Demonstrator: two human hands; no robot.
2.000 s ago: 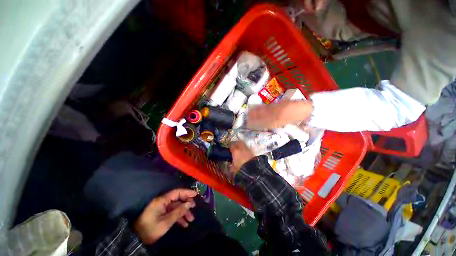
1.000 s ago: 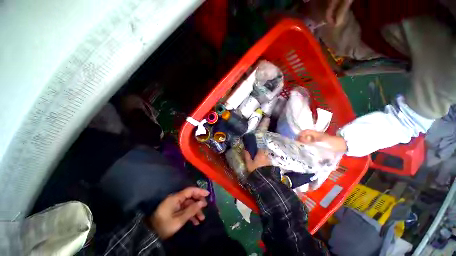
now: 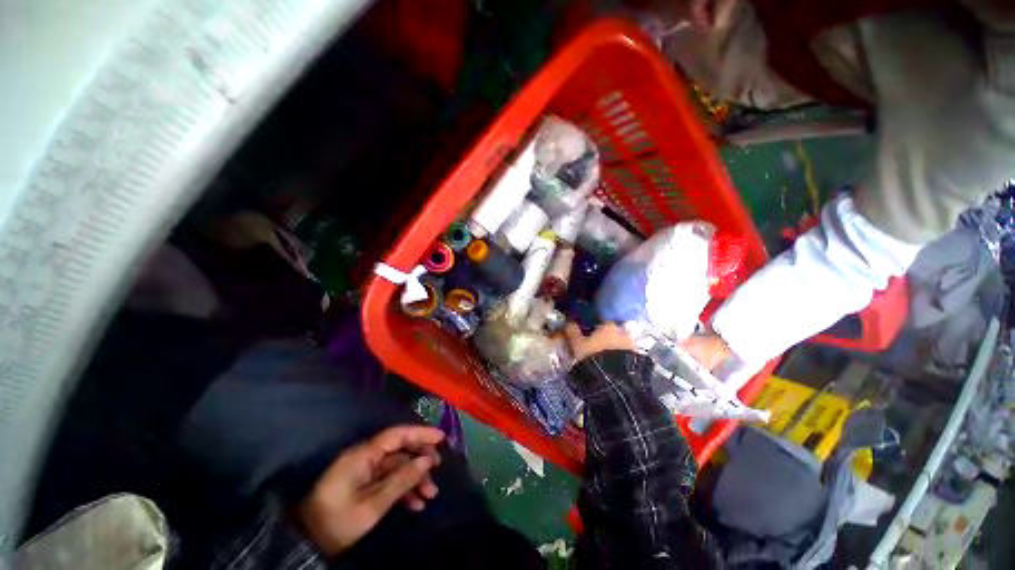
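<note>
The red plastic basket (image 3: 429, 384) holds thread spools (image 3: 490, 265), crinkled clear plastic bags (image 3: 520, 347) and a blue-and-white checked cloth (image 3: 548, 405). My right hand (image 3: 604, 340), in a dark plaid sleeve, reaches into the basket beside the clear bags. Its fingers are partly hidden, so its hold cannot be told. My left hand (image 3: 373, 484) is outside the basket at the lower left, empty, with fingers loosely curled and apart. Another person's hand (image 3: 707, 354), in a white sleeve, is in the basket's right side at a whitish printed plastic bag (image 3: 679, 384).
The pale table edge (image 3: 167, 134) with fine marks curves across the upper left. A red stool (image 3: 879, 317) stands right of the basket. Yellow printed material (image 3: 818, 418) and grey cloth (image 3: 768, 484) lie at the lower right. The other person's arm (image 3: 824, 273) crosses the basket's right rim.
My right hand has moved right within the basket, and the other person's hand has moved lower. Bags have shifted right, uncovering spools and the checked cloth. My left hand keeps its pose.
</note>
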